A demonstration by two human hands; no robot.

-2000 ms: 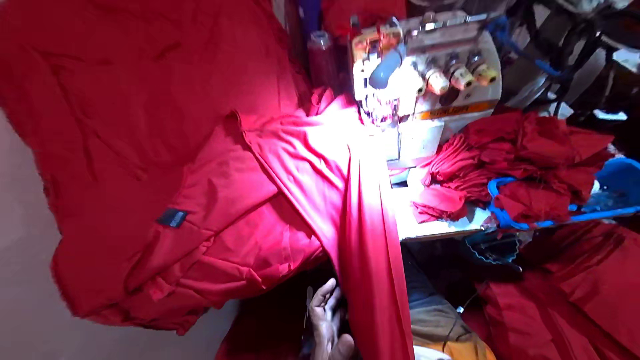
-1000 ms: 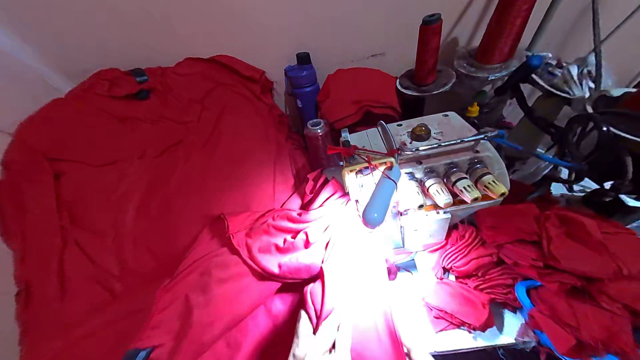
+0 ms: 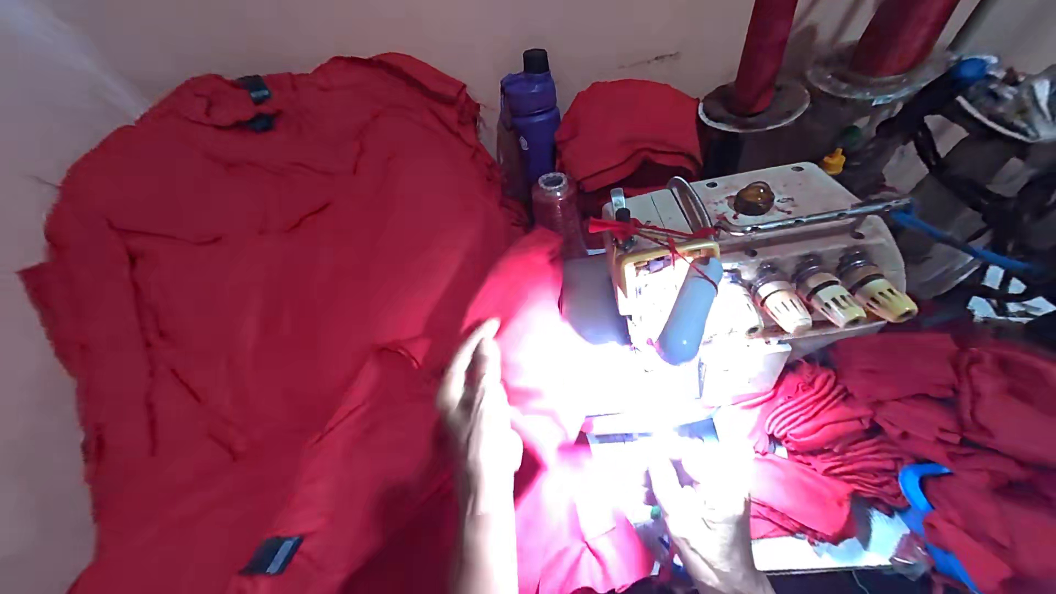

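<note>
A white overlock sewing machine (image 3: 792, 239) stands right of centre, its needle area washed out by a bright lamp. My left hand (image 3: 478, 412) is upright against a red fabric piece (image 3: 536, 305) left of the machine; whether its fingers grip the cloth is unclear. My right hand (image 3: 701, 503) lies before the machine in the glare, its fingertips hard to make out. Red cloth (image 3: 577, 536) hangs between the hands. A large pile of red garments (image 3: 289, 247) with dark labels fills the left side.
A purple bottle (image 3: 530, 111), a thread cone (image 3: 557, 206) and folded red cloth (image 3: 631, 132) are behind the machine, with large red thread spools (image 3: 763, 58) at the back right. Red pieces (image 3: 817, 421) and a blue basket (image 3: 916, 487) lie at the right.
The red cloth draped before the machine one second ago has moved left and down. Both hands now show, one on each side of the cloth. The view has shifted since two seconds ago.
</note>
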